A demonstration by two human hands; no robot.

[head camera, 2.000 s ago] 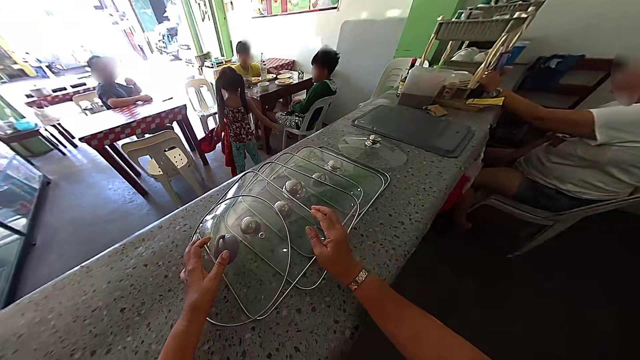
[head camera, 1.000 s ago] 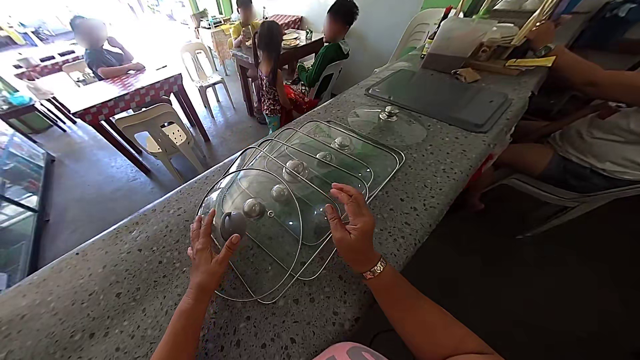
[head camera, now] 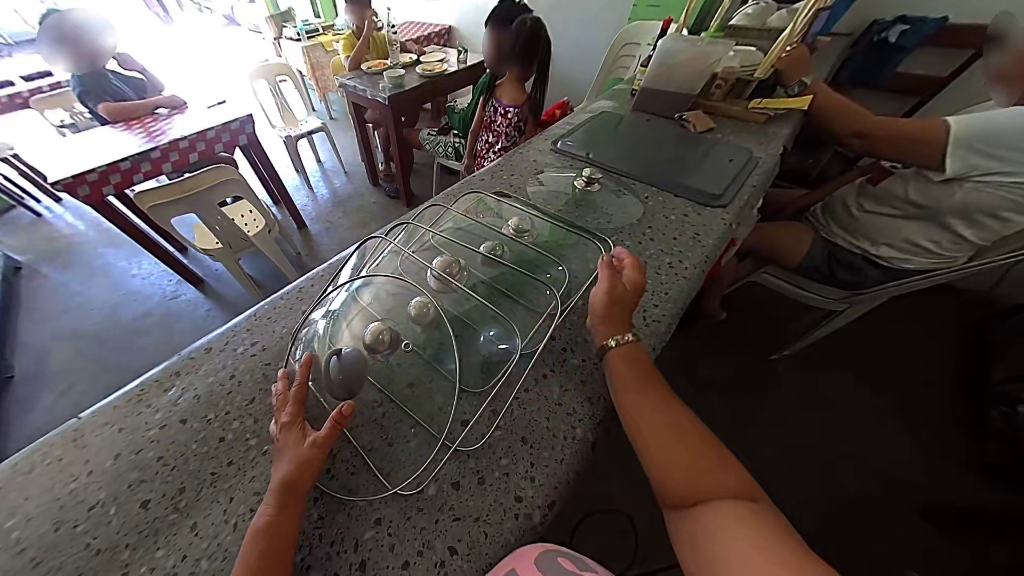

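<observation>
Several glass pot lids with round knobs lean in a row in a wire rack [head camera: 522,384] on the speckled stone counter [head camera: 184,432]. My left hand [head camera: 304,424] rests with spread fingers at the near end, against the nearest glass lid [head camera: 400,416], beside its grey knob [head camera: 346,373]. At the far right corner of the rack, my right hand [head camera: 618,290] has its thumb and fingers closed on the wire. Another glass lid [head camera: 588,192] with a metal knob lies flat just beyond the rack.
A dark rectangular tray or lid [head camera: 656,156] lies farther along the counter, before a plastic container [head camera: 680,72] and utensils. A person [head camera: 904,176] sits at the right. Plastic chairs [head camera: 212,204], tables and several people are beyond the counter's left edge.
My right hand has moved from above the middle of the lids to the rack's far right corner and closed there. My left hand stays at the near end. The child has moved beside the far table.
</observation>
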